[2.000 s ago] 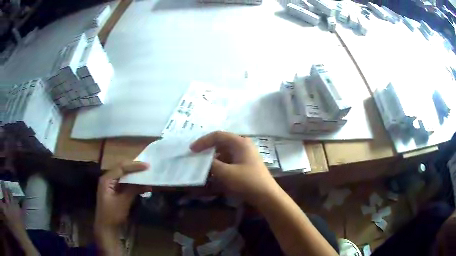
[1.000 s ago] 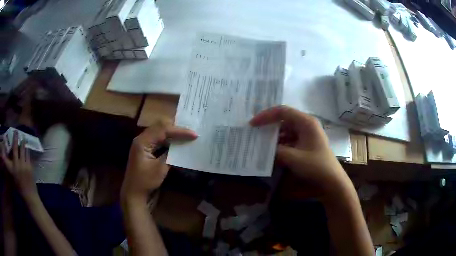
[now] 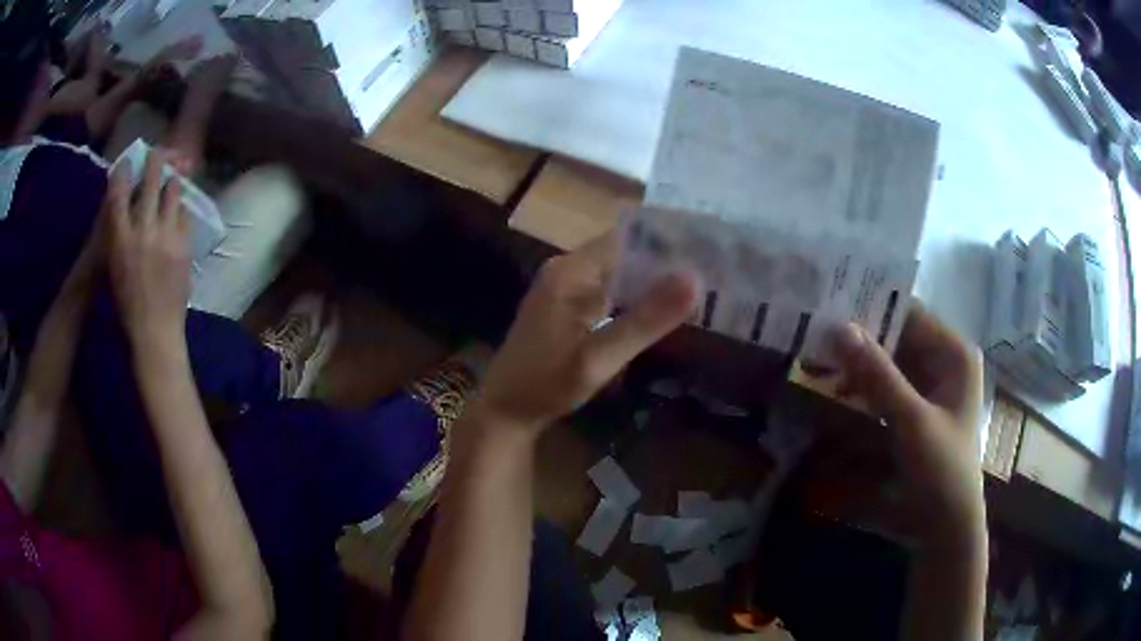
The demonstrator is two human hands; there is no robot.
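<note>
A thin white instruction leaflet (image 3: 795, 157) with fine grey print is held up between my two hands, above the table's front edge. Its lower part is folded up over the front and shows several short black bars. My left hand (image 3: 576, 338) grips the lower left corner, with the thumb on the front. My right hand (image 3: 920, 407) grips the lower right part, with the thumb on the folded part. The fingers behind the sheet are partly hidden.
A carton stack (image 3: 507, 28) and a larger carton block (image 3: 363, 56) stand at upper left. Small cartons (image 3: 1049, 307) stand at right on the white table covering (image 3: 601, 107). A seated person (image 3: 163, 376) at left holds a white item. Paper scraps (image 3: 688, 532) lie on the floor.
The view has swung left, bringing the neighbour further into view. The leaflet was spread out a second ago; its lower part is now folded up, and my right thumb has moved down onto it.
</note>
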